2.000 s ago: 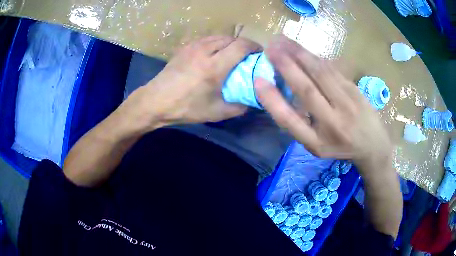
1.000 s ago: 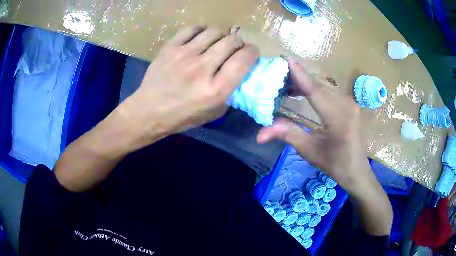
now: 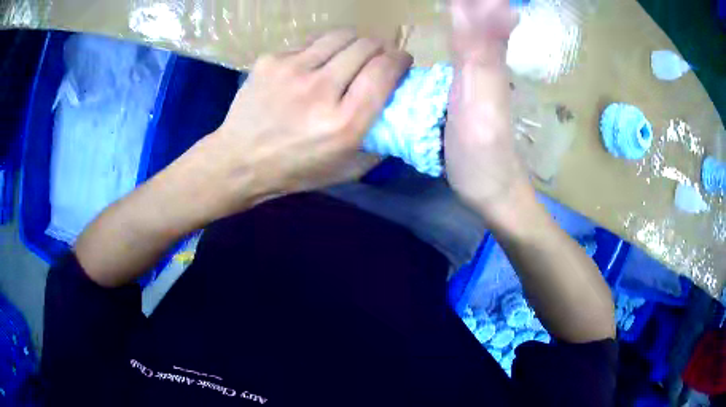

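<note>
My left hand [image 3: 306,119] is closed around a light-blue ribbed part [image 3: 414,119], above the table's near edge. The part's scalloped wide end faces right. My right hand [image 3: 484,103] is blurred and reaches up past that end, towards the top of the frame. Its fingers are cut off or blurred at the top edge, where a bit of blue shows beside them. Whether its fingers hold anything cannot be told.
The tan table [image 3: 585,175] carries another ribbed part [image 3: 626,130], white pieces [image 3: 669,65] and a cardboard pad [image 3: 545,143]. Below are a blue bin with a white liner [image 3: 107,151] and a bin of ribbed parts [image 3: 505,322].
My right hand has moved away from the held part, up and forward to the top edge. My left hand still holds the part. The view has shifted a little.
</note>
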